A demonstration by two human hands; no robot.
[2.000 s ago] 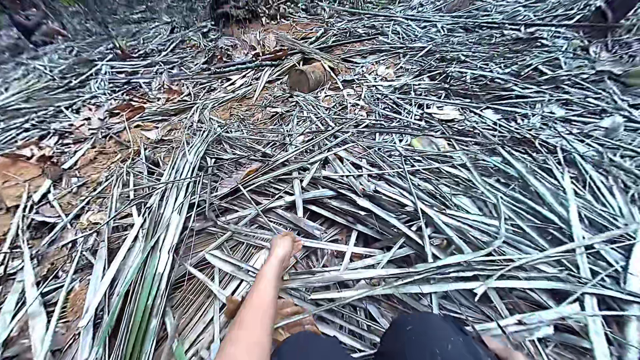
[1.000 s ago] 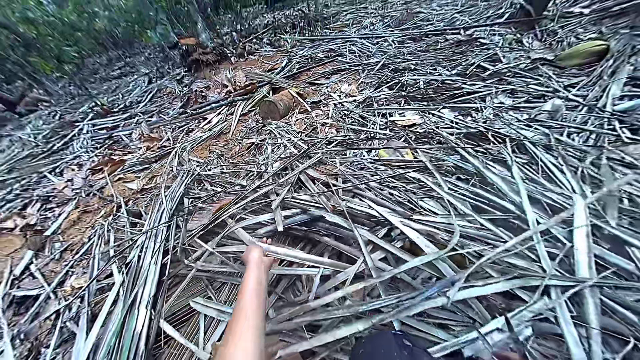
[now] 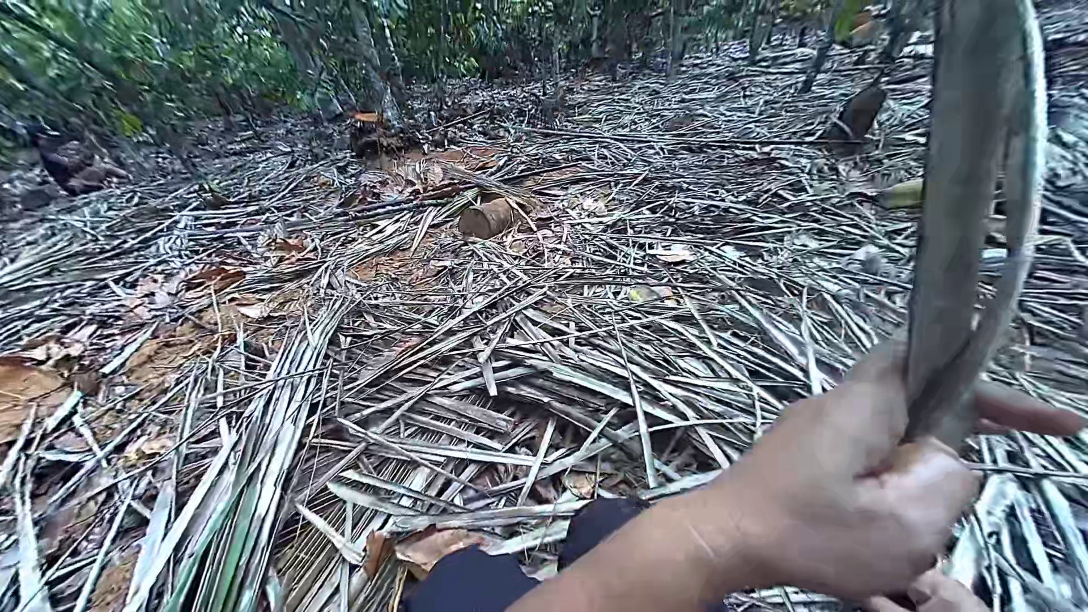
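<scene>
My left hand [image 3: 858, 484] reaches across to the right side of the view, closed around a dry palm leaf strip [image 3: 960, 221]. The grey-brown strip stands upright from the fist and is bent into a narrow loop, its top cut off by the frame edge. Just below, at the bottom edge, a small part of my right hand [image 3: 931, 592] shows; whether it holds anything is hidden. Dry palm leaflets [image 3: 544, 425] lie in a tangled layer in front of my knees.
A short cut log piece [image 3: 489, 218] lies mid-ground among the leaves. Longer, partly green fronds [image 3: 246, 476] lie at the left. A dark stump [image 3: 857, 115] stands back right, near a yellow-green husk-like object [image 3: 903, 194]. Trees and shrubs [image 3: 212, 59] line the back.
My left hand has moved from the leaf litter in front of me to the right and up, now with the leaf strip in it. The view has tilted upward.
</scene>
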